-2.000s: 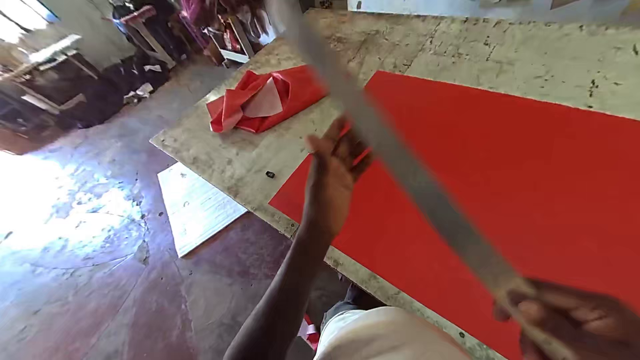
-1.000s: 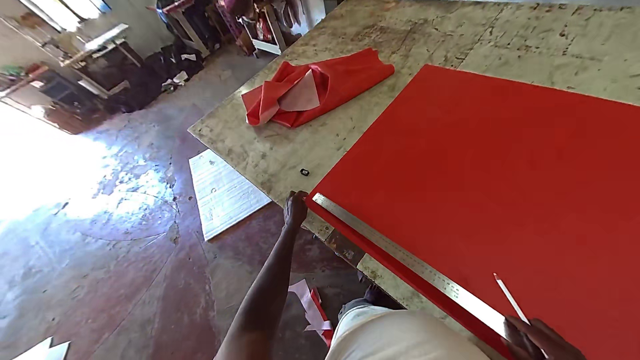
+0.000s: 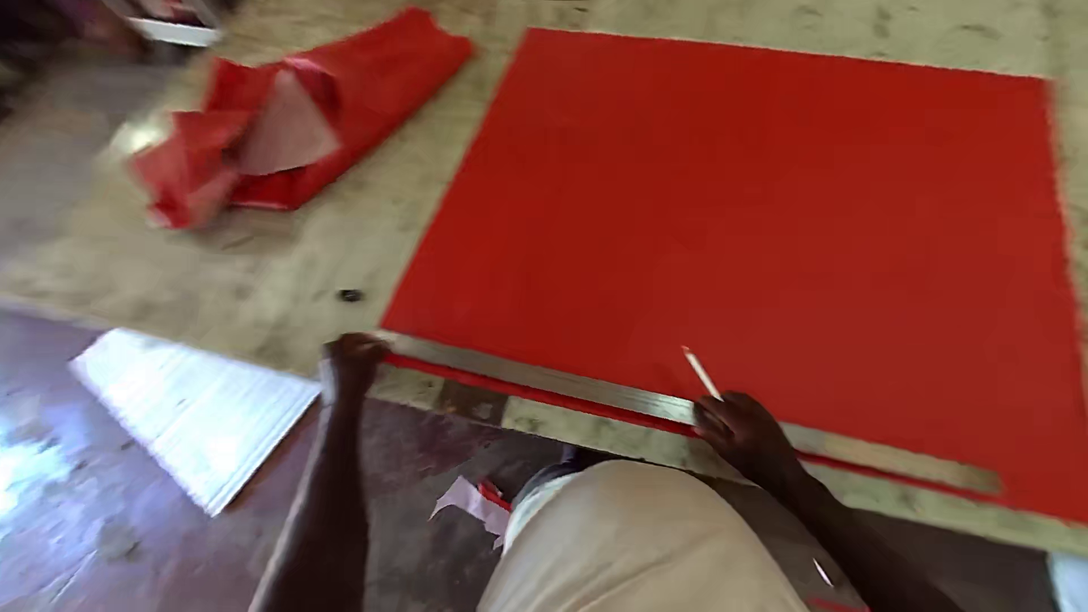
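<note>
A red sheet of material [image 3: 748,238] lies flat on the worn table. Along its near edge rests a long metal ruler [image 3: 544,378], with a strip of red showing on its near side. My left hand [image 3: 353,357] grips the ruler's left end at the corner of the sheet. Farther right, my right hand [image 3: 744,429] is on the ruler, and a white pencil [image 3: 701,372] sticks up and left from its fingers. The fingertips of both hands are partly hidden.
Crumpled red material [image 3: 289,127] with a pale underside lies at the table's left. A small black object [image 3: 349,295] sits near the sheet's left corner. On the floor are a white board [image 3: 191,408] and pale and red scraps [image 3: 476,503]. The table's near edge [image 3: 612,438] is close to my body.
The ruler was raised over the sheet two seconds ago and now lies along the near edge. My right hand has moved left along the ruler from near its right part. The view has shifted closer.
</note>
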